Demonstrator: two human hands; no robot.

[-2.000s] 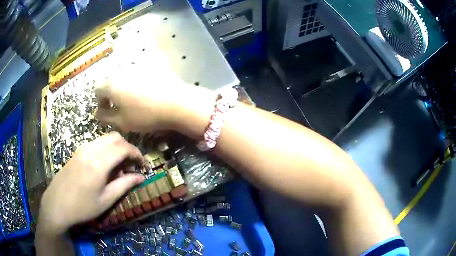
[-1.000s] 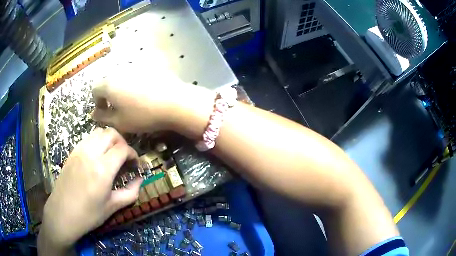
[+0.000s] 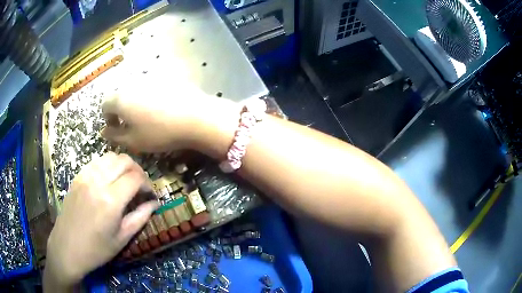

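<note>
The near loading fixture (image 3: 171, 228) lies at the front edge of the plate, with red-brown blocks along its front and a green strip (image 3: 170, 205) behind them. My left hand (image 3: 100, 209) is over its left part, thumb and fingertips bent down onto the slots; what lies between them is hidden. My right hand (image 3: 146, 117) is above the heap of small silvery metal parts (image 3: 77, 134), fingers curled together; whether it pinches a part cannot be seen. A pink band is on the right wrist.
A second fixture (image 3: 86, 78) stands at the plate's far left end beside a grey hose (image 3: 28, 48). A blue catch bin (image 3: 246, 273) with scattered parts is below the front edge. A blue parts bin (image 3: 10, 197) is at left, a white fan (image 3: 455, 34) at upper right.
My left hand has shifted slightly left along the near fixture since the oldest frame, uncovering more of the green strip and blocks. My right hand stays over the heap.
</note>
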